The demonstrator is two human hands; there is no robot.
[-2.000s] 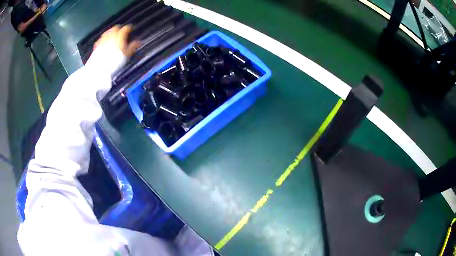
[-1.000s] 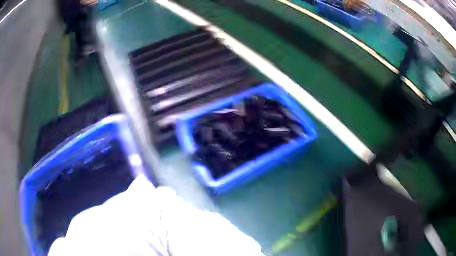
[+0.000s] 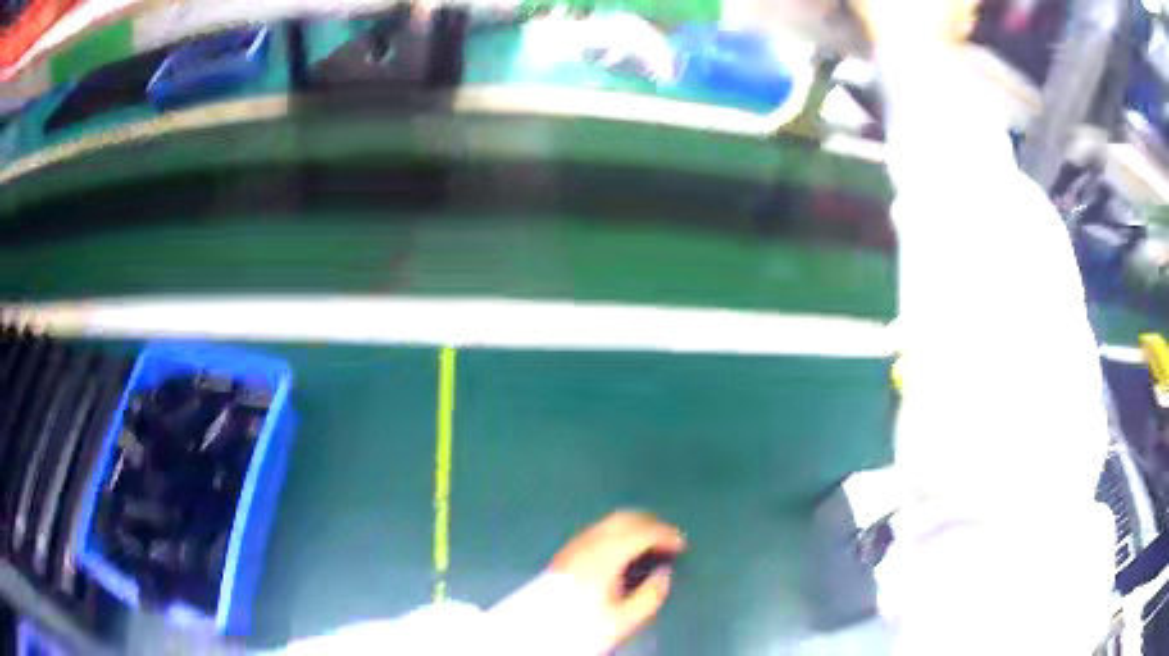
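Observation:
My left hand (image 3: 622,570) is low in the middle of the view, over the green bench (image 3: 538,449). Its fingers are curled around a small black part (image 3: 649,566), blurred. My right arm reaches up along the right side. My right hand (image 3: 920,19) is at the top edge, cut off and blurred, so I cannot tell whether it holds anything. The blue parts bin (image 3: 265,468) stands at the left with small black parts (image 3: 180,468) in it.
Black legs (image 3: 39,442) lie left of the bin. A yellow-green line (image 3: 445,468) crosses the bench. A white rail (image 3: 513,323) borders the green conveyor (image 3: 577,256). A black plate with uprights (image 3: 372,58) stands beyond. A dark box-like object (image 3: 846,551) sits beside my right sleeve.
The view has swung right. The bin now shows farther left. My left hand has come from the legs to the bench middle. My right arm has come into view. The teal-ringed plate beside the line is gone.

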